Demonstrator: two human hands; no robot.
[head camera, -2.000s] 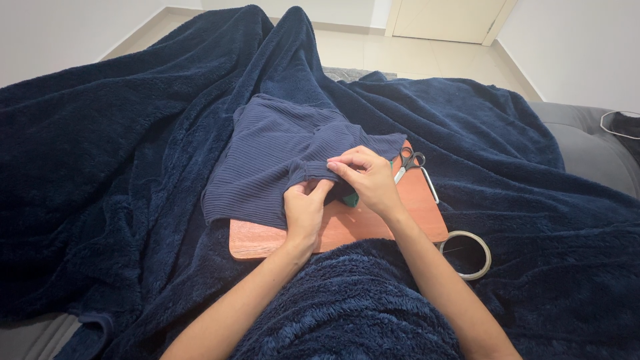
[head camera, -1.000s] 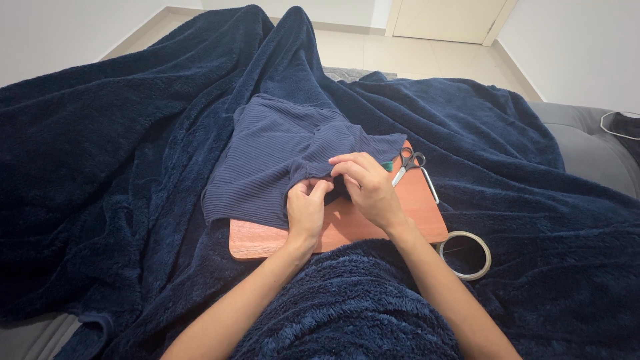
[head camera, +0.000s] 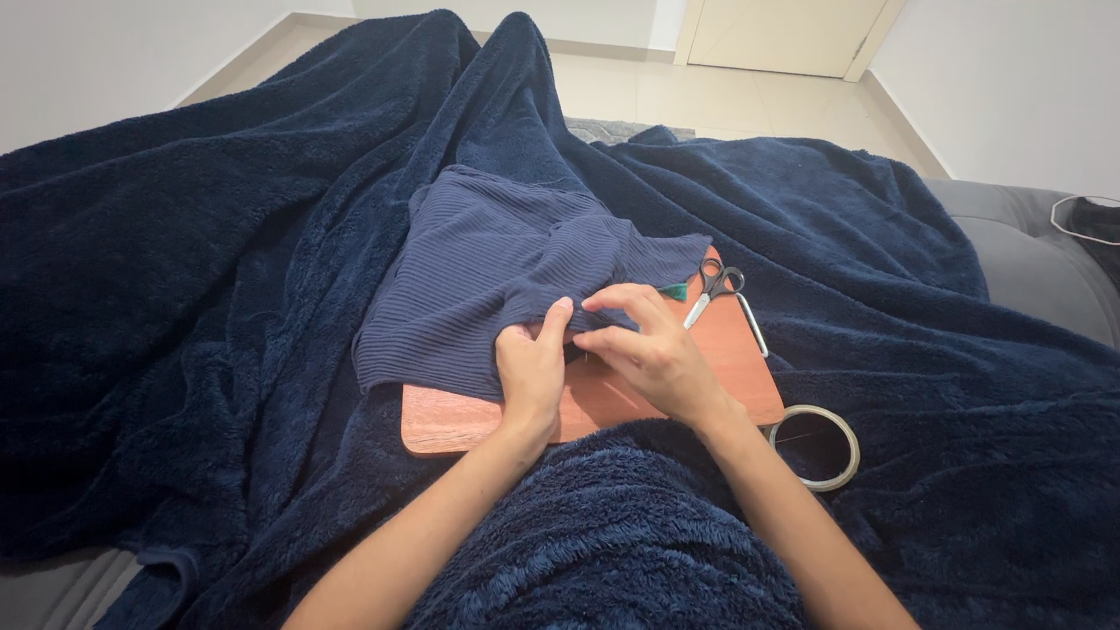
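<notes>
A blue ribbed knit garment (head camera: 477, 254) lies spread over a reddish wooden board (head camera: 717, 376) on the lap. My left hand (head camera: 534, 363) pinches the garment's near edge, thumb on top. My right hand (head camera: 647, 346) is just right of it, thumb and fingers apart near the cloth edge; a thin, needle-like thing shows faintly below its fingertips, too small to be sure of. Scissors (head camera: 711, 284) with black handles rest at the board's right corner. A small green piece (head camera: 673, 291) shows beside the garment.
A dark blue plush blanket (head camera: 219, 262) covers the legs and the grey sofa (head camera: 1015, 236). A roll of tape (head camera: 853, 455) lies against the board's right near corner. A metal handle (head camera: 754, 325) is on the board's right edge. A dark item (head camera: 1098, 219) with a pale cord sits far right.
The fingers of my right hand have spread apart beside the left hand. The green piece, under my right hand two seconds ago, now shows above it, near the scissors. My left hand has kept its grip.
</notes>
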